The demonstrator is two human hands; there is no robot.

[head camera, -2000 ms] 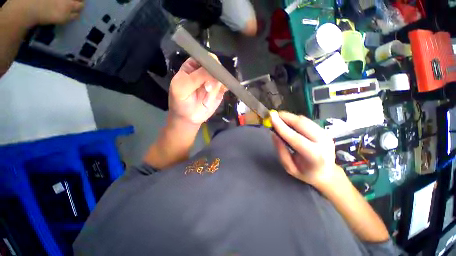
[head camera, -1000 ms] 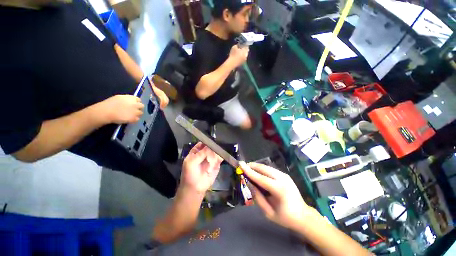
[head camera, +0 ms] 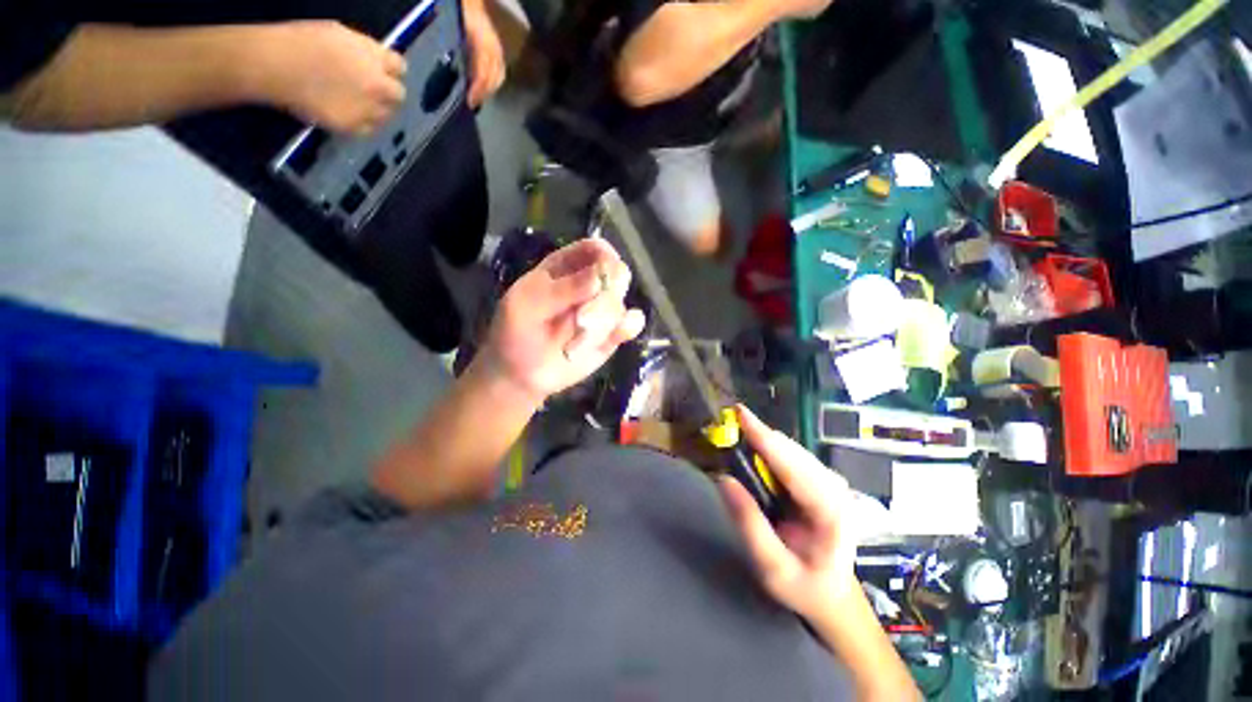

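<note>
My right hand [head camera: 796,521] is closed around the yellow-and-black handle of a long grey flat file [head camera: 662,305], which points up and to the left above my lap. My left hand [head camera: 560,318] is raised beside the file's blade, with fingertips pinched together on a tiny small part [head camera: 601,281]. The part is mostly hidden by the fingers and its shape cannot be told. A narrow gap shows between the fingertips and the blade.
The green-mat bench [head camera: 810,220] at right holds an orange-red tool case [head camera: 1115,405], a long white tool [head camera: 899,429] and red trays [head camera: 1027,215]. A person at upper left holds a metal chassis plate [head camera: 368,165]; another person's arm shows at top. Blue rack [head camera: 124,343] at left.
My left hand has come away from the blade. The file now points more steeply upward, with more handle showing. The view has tilted down, moving the people towards the top edge.
</note>
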